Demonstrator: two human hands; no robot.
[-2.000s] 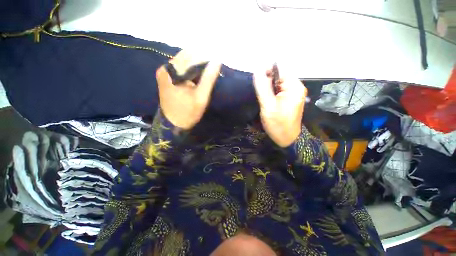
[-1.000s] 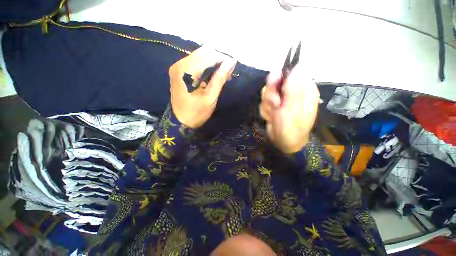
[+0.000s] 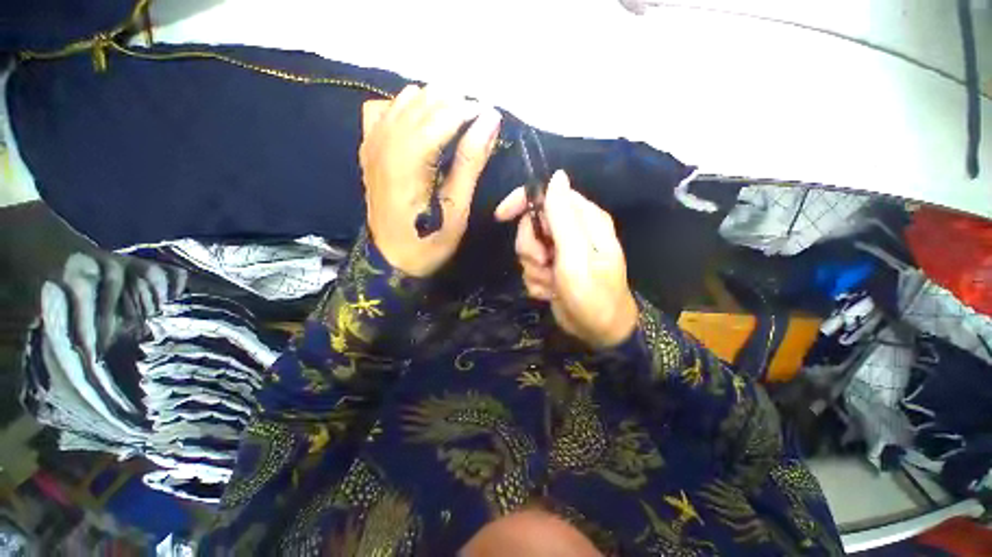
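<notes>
A navy panel (image 3: 207,152) lies on the white table and over my lap. A gold-toothed zipper (image 3: 261,72) runs along its upper edge to my left hand. My left hand (image 3: 419,180) pinches the zipper's dark tape end, which curls down from the fingers. My right hand (image 3: 577,256) holds the thread snips (image 3: 536,180). Their blades point up at the panel edge, just right of my left fingertips. Whether the blades touch the zipper cannot be told. A gold slider and pull (image 3: 101,51) sit at the upper left.
A wavy pile of grey-white and navy pieces (image 3: 201,381) stands at lower left. White gridded pieces (image 3: 800,223) and a red bag (image 3: 957,256) are at right. A dark strip (image 3: 970,98) lies on the white table (image 3: 761,76). An orange-brown surface (image 3: 800,346) shows below the table.
My right hand has moved left and brought the snips down beside my left fingertips. The panel's right part with a white thread end now shows beyond the right hand. The curled tape hangs lower.
</notes>
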